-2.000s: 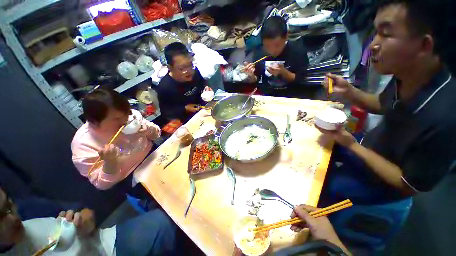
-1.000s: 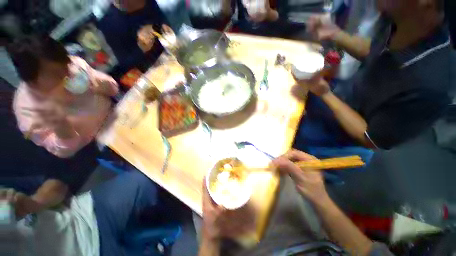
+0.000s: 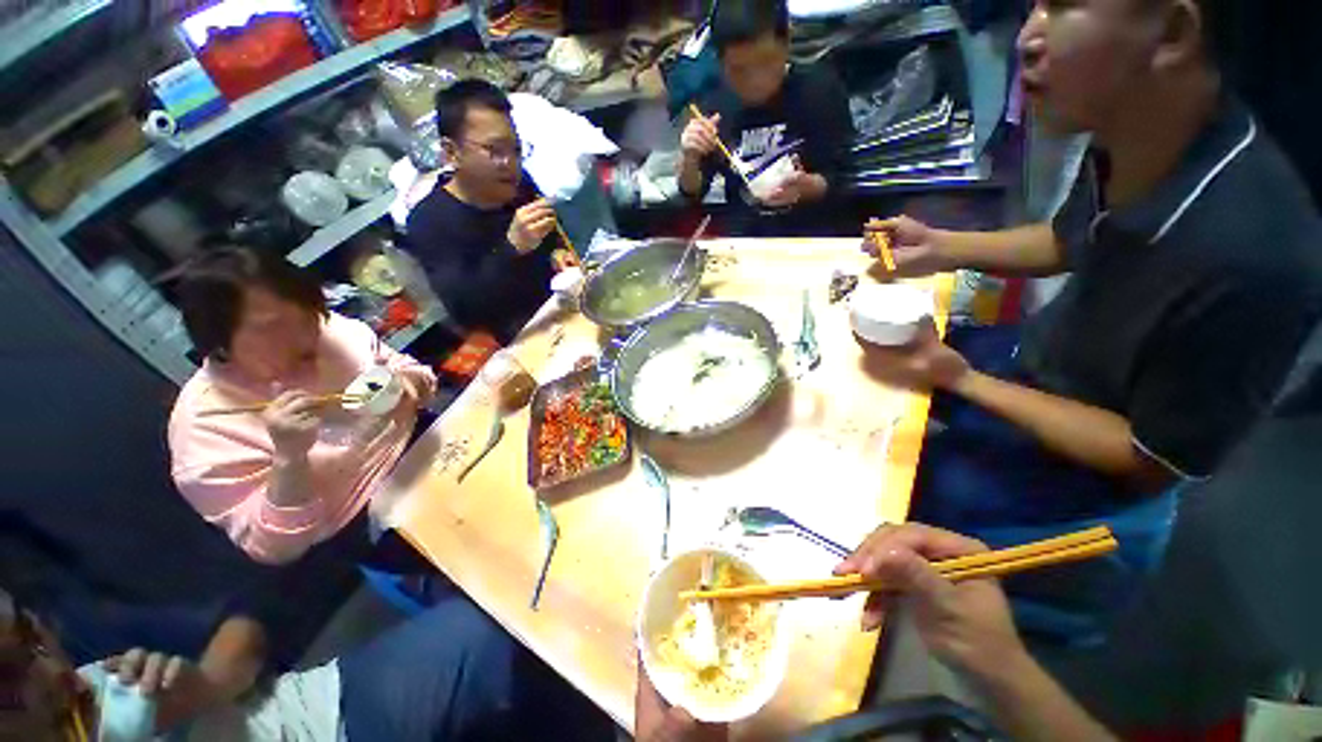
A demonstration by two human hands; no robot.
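My right hand (image 3: 928, 587) holds a pair of yellow-orange chopsticks (image 3: 1015, 560). Their tips are over my white rice bowl (image 3: 711, 705), which holds pale food with orange-brown bits. My left hand (image 3: 670, 716) is at the bowl's lower left side, holding it; most of this hand is hidden by the bowl or cut off by the bottom edge. The bowl is at the near table edge.
On the table (image 3: 606, 580) stand a pot of white soup (image 3: 699, 380), a second pot (image 3: 638, 296) with a ladle behind it, and a stir-fry tray (image 3: 577, 435). A dark spoon (image 3: 783, 525) lies beyond my bowl; several other spoons lie around. People sit around, holding bowls.
The view swung down and back up. Two seconds ago my bowl stood on the table with no left hand visible; now my left hand holds it. The chopsticks remain in my right hand.
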